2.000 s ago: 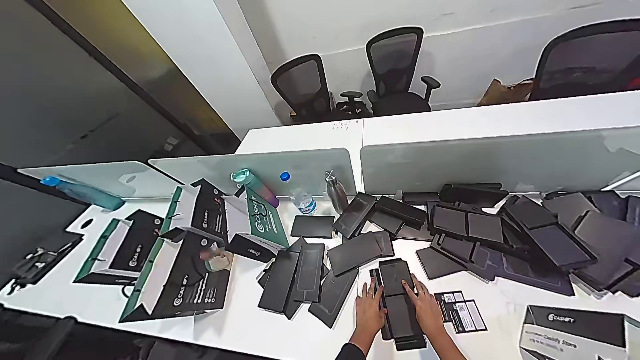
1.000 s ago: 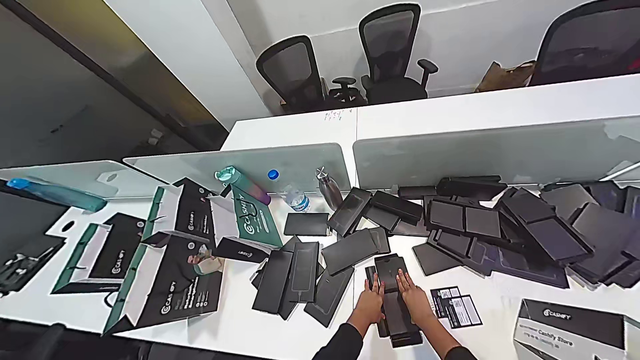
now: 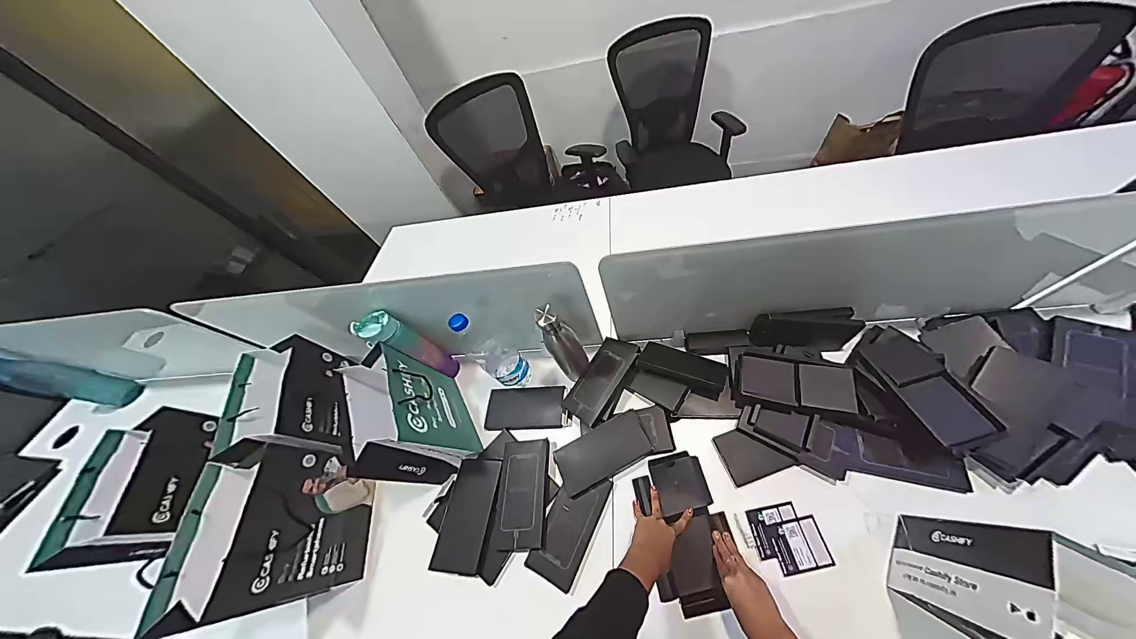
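My left hand rests on the left side of a stack of flat black boxes, its fingers spread at the lower edge of a squarish black piece. My right hand lies flat along the right side of the long black box below that piece. Whether either hand grips a box cannot be told. Two small printed cards lie just right of my right hand. Left of the stack, several black boxes overlap on the white desk.
A large heap of black boxes covers the right side. Printed paper bags stand at the left. A metal bottle, a plastic bottle and a teal-purple bottle stand by the glass divider. A printed white-and-black box sits front right.
The hands, close together on the stack one second ago, are now farther apart. The squarish piece at the top of the stack now sits at an angle to the boxes below.
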